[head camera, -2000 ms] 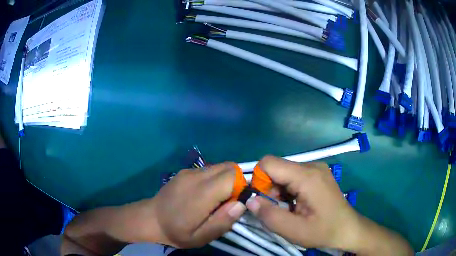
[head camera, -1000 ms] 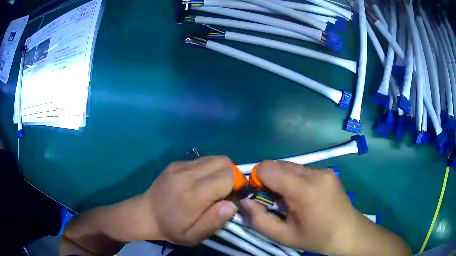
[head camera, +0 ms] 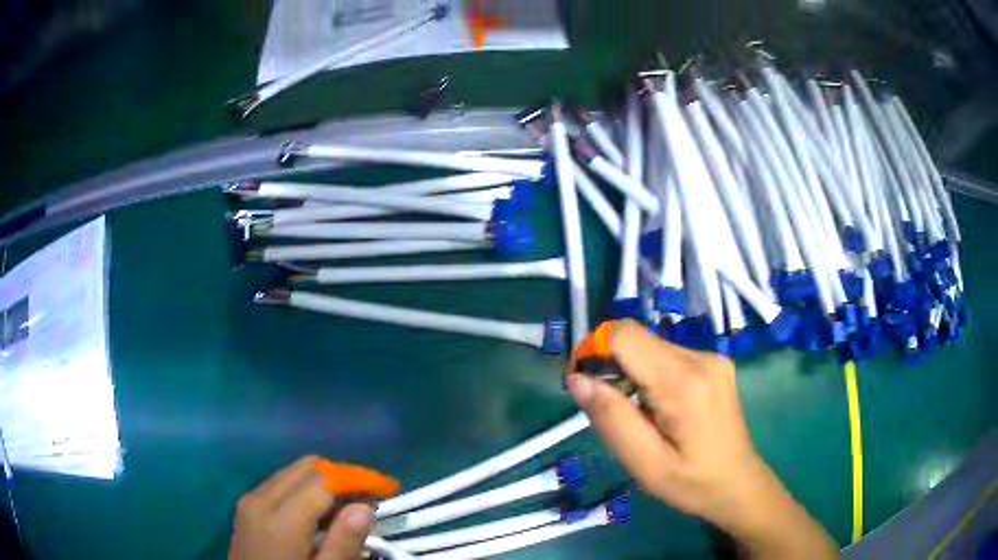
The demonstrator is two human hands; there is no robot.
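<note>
My right hand (head camera: 684, 438), an orange cot on its index finger, pinches a small dark piece (head camera: 604, 375), seemingly a black connector housing with wires. The rest of that cable is hidden by my hand. My left hand (head camera: 293, 516), cut off by the bottom edge, also has an orange cot. Its thumb and finger are around the left ends of several white cables (head camera: 482, 512) on the green bench; whether it grips one cannot be told. Blue connectors (head camera: 572, 471) show at the right ends of some. One white cable (head camera: 487, 462) runs up towards my right hand.
White cables (head camera: 410, 316) lie in a row at the upper left. A large cable pile (head camera: 755, 208) has blue ends downward at right. Printed sheets (head camera: 55, 361) lie at left, another sheet (head camera: 372, 44) beyond a clear raised edge (head camera: 164, 164). Yellow tape (head camera: 855, 448) runs at right.
The view has shifted up and right. My hands, together before at the dark housing, are now apart: my right hand is up near the cable pile with the dark piece, my left lower left.
</note>
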